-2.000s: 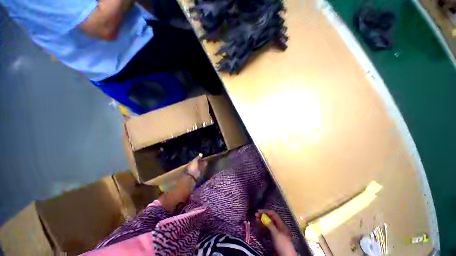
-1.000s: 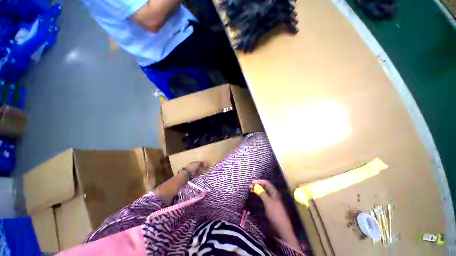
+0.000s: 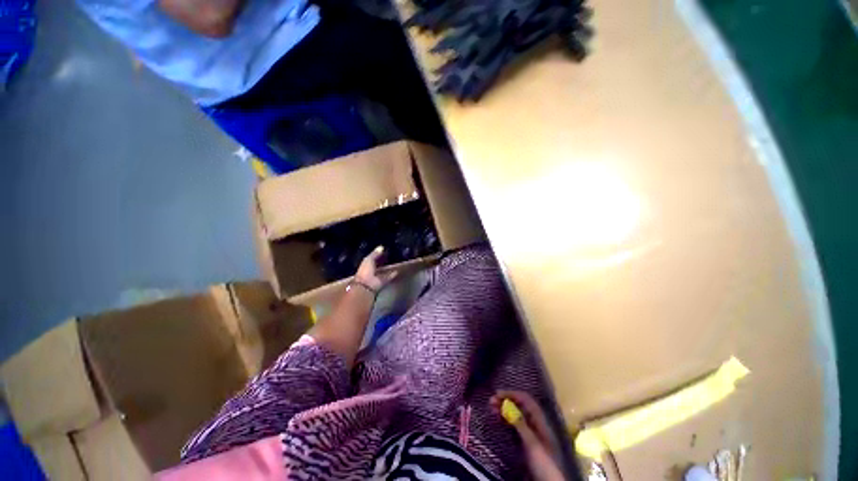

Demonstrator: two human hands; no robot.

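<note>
An open cardboard carton (image 3: 334,193) stands by my knees at the bench edge. Dark pieces (image 3: 376,235) lie inside it. My left hand (image 3: 373,272) is at the carton's near rim, with a pale-tipped finger over the dark pieces. Its other fingers are hard to make out, and I cannot tell if it holds anything. My right hand (image 3: 523,419) is low by my lap, beside the bench edge, with a yellow covering on a fingertip or thumb. Its fingers look partly curled and its grip is unclear. A ragged heap of black pieces (image 3: 513,42) lies on the far bench.
Another open carton (image 3: 169,366) stands at left. A person in a light blue top (image 3: 235,47) sits ahead. The tan bench (image 3: 677,254) holds a yellow strip (image 3: 663,413), a whitish dish (image 3: 698,473) and thin pale sticks at its near end. A green surface (image 3: 795,103) lies beyond.
My left hand has moved from the carton's near side up to its rim, and the near flap no longer stands out. My right hand stays low by my lap. The view has shifted.
</note>
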